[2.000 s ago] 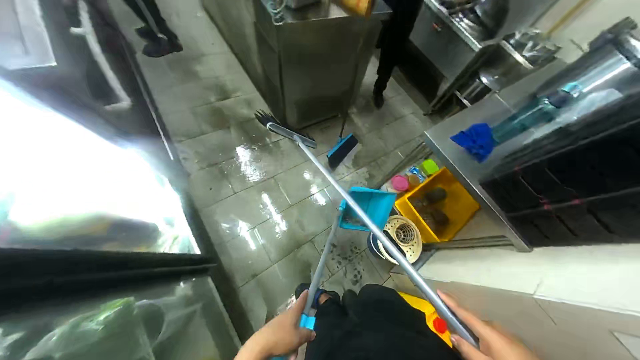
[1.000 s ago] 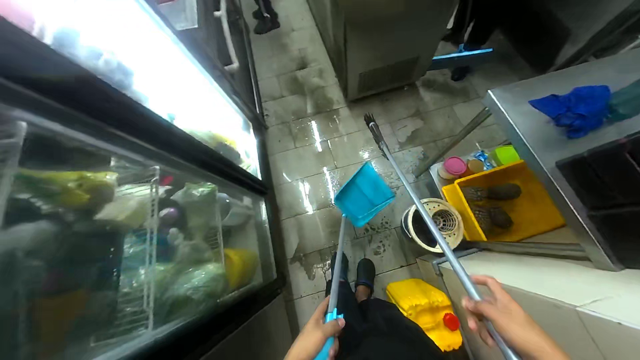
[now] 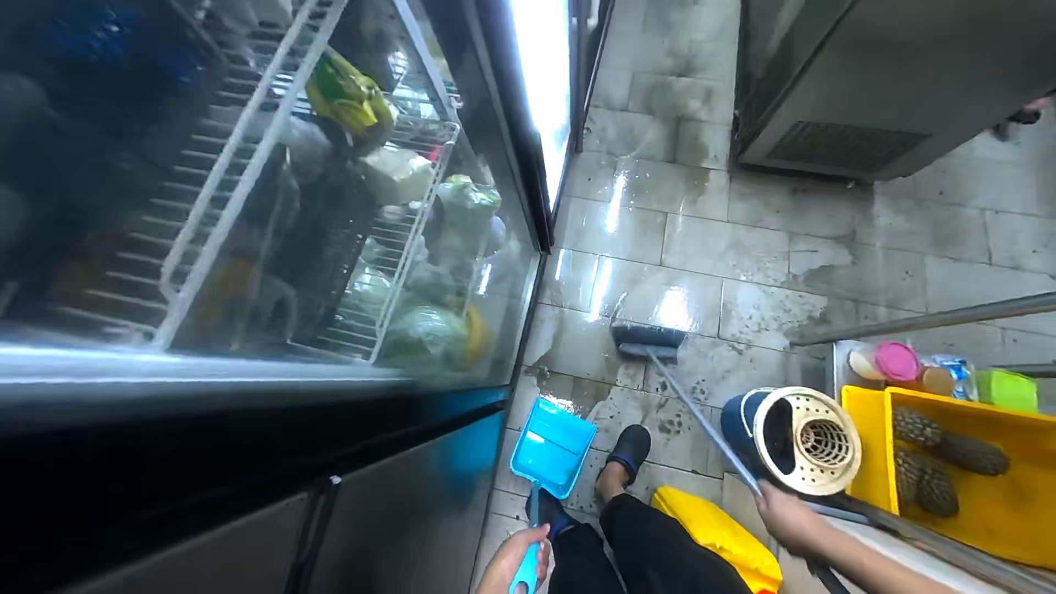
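Note:
My left hand grips the handle of a light-blue dustpan, whose pan lies near the base of the glass-door fridge. Around the grey pole of a broom, my right hand is closed. The broom's dark bristled head rests on the wet tiled floor, ahead of my feet and apart from the dustpan. My feet in dark clogs stand between the dustpan and the pole.
A glass-door fridge with bagged produce lines the left. On the right are a mop bucket with a cream wringer, a yellow crate holding pineapples and a metal rail. A yellow plastic container lies by my legs. A steel cabinet stands ahead.
The broom head has come down onto the floor, nearer my feet. The dustpan has moved left, beside the fridge base. My view has turned strongly toward the floor and fridge.

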